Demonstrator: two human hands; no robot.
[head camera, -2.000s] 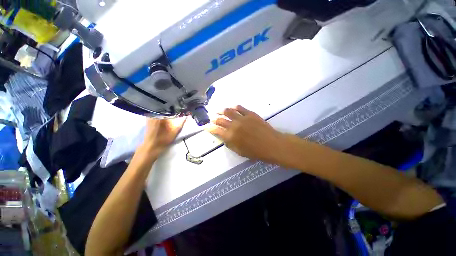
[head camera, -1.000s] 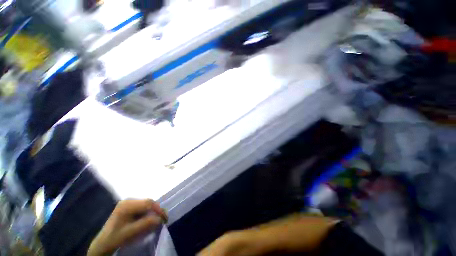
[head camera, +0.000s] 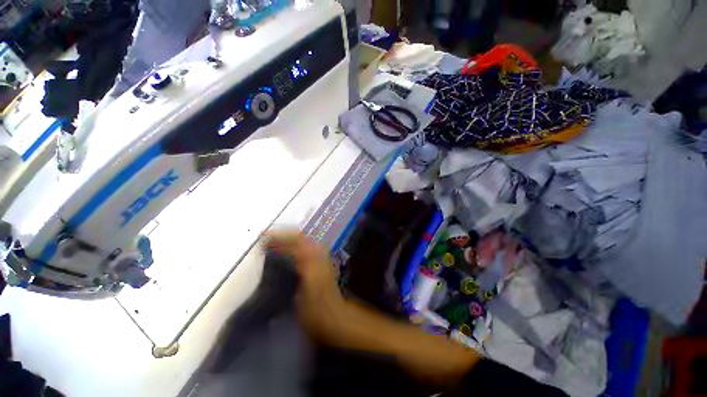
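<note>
My right hand (head camera: 298, 260) is blurred over the front edge of the machine table. It holds a dark grey and black fabric piece (head camera: 263, 333) that hangs below the fingers toward the bottom of the view. My left hand is not in view. The white JACK sewing machine (head camera: 101, 182) stands at left, its head and presser area (head camera: 128, 267) near the left edge. No fabric shows under the foot. A small metallic fitting (head camera: 165, 350) lies on the white bed.
Scissors (head camera: 391, 122) lie on grey cloth behind the table's end. A blue-rimmed basket (head camera: 421, 252) holds thread spools (head camera: 469, 286). Grey fabric heaps (head camera: 566, 201) and patterned dark cloth (head camera: 504, 112) lie at right. A ruler strip (head camera: 341, 200) runs along the table edge.
The view has swung right, showing the control panel, scissors and basket. Both hands were at the needle, then low near the table edge. My right hand now holds a dark piece; my left has left the view.
</note>
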